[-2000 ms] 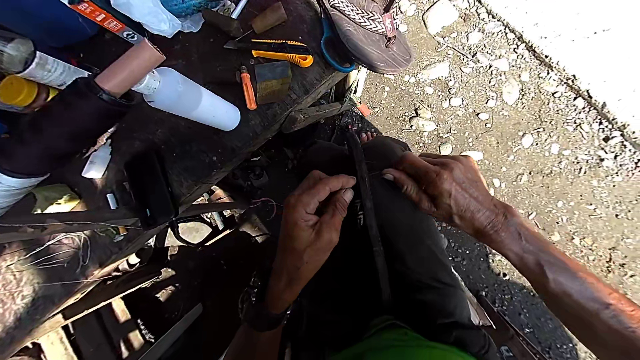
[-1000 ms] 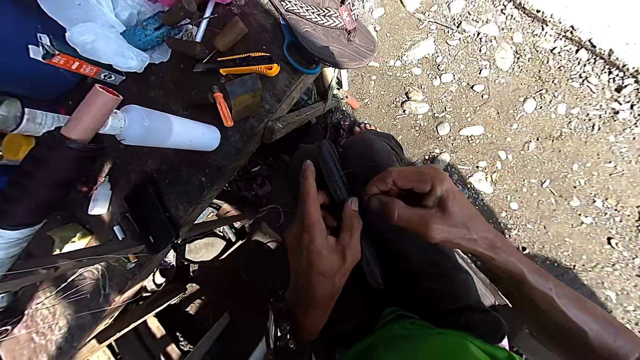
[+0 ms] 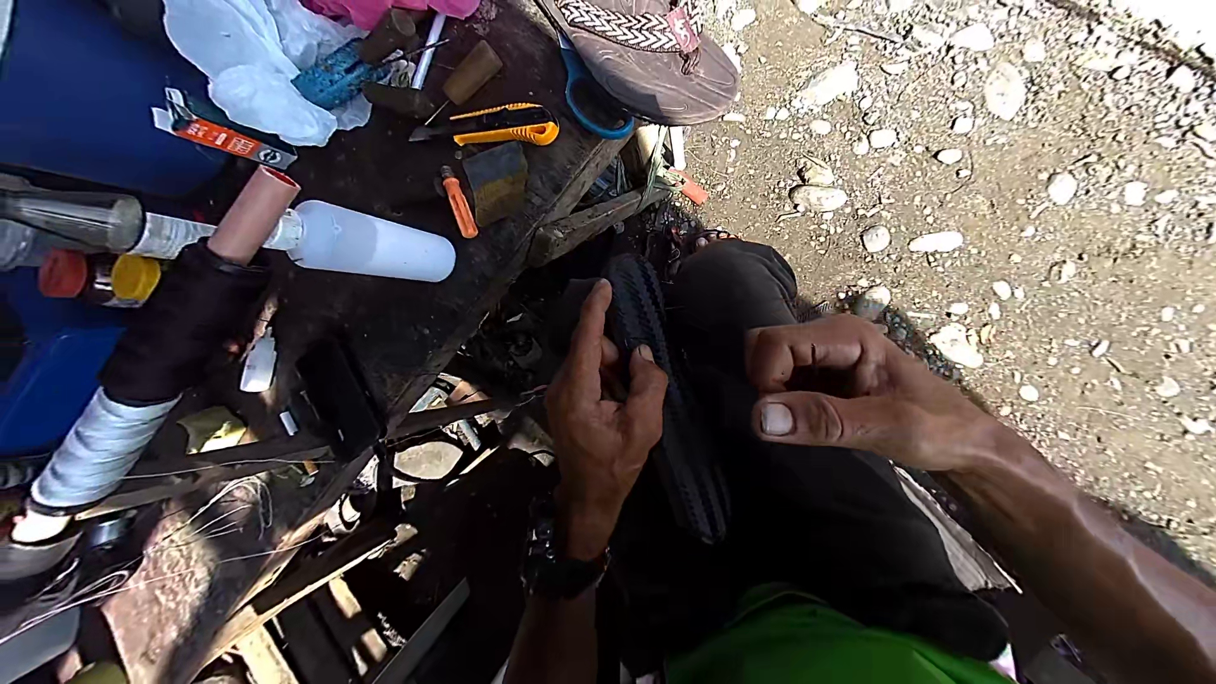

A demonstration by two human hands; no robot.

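Observation:
A black shoe sole or sandal with a ridged tread [image 3: 670, 408] rests lengthwise on my lap, over dark trousers. My left hand [image 3: 608, 399], with a dark watch on its wrist, lies against its left edge, index finger extended and thumb at the rim; it appears to hold the sole. To the right of the sole, my right hand [image 3: 836, 389] is raised with thumb and curled fingers brought near each other. Whether something thin, such as a thread, is pinched there cannot be seen.
The wooden bench [image 3: 380, 323] at left bears a yellow utility knife [image 3: 503, 124], an orange-handled tool [image 3: 459, 202], blue-handled scissors [image 3: 589, 90], a brown flip-flop [image 3: 655, 57], a white bottle [image 3: 370, 242] and thread spools [image 3: 104, 446]. Stony ground [image 3: 931, 190] spreads at right.
The black piece has turned from nearly edge-on to show its ridged face. My left hand has opened out from its curled pose. My right hand's fingers have shifted.

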